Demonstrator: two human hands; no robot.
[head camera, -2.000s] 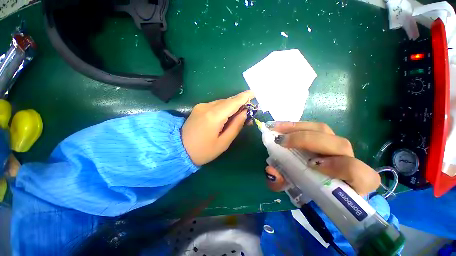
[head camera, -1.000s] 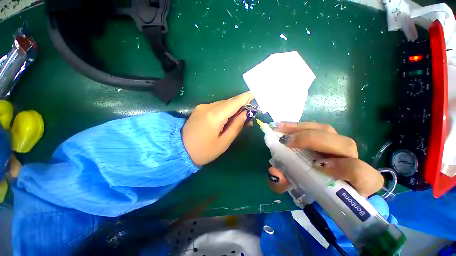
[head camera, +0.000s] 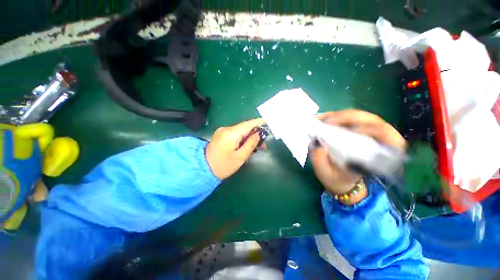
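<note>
My left hand (head camera: 233, 149) pinches a small dark electronic part (head camera: 262, 133) with metallic glints between thumb and fingers, above the green bench. My right hand (head camera: 351, 142) holds the whitish glue syringe (head camera: 359, 149), now blurred, its front end over the right edge of the white angular paper (head camera: 290, 117). The needle tip cannot be made out. The syringe's green cap (head camera: 425, 169) is at its rear, to the right. The syringe is apart from the part in my left hand.
A black strap (head camera: 140, 109) lies upper left. A foil packet (head camera: 49, 95) and a yellow and blue fan (head camera: 19, 175) are left. The black controller (head camera: 418, 109) and red tray (head camera: 447, 136) with crumpled white tissue (head camera: 469, 93) are right. A worn white strip (head camera: 274, 26) crosses behind.
My right hand has drawn the syringe away from the part, to the right, and turned it flatter. My left hand still holds the part. The view has shifted, showing more of the fan, tray and strip.
</note>
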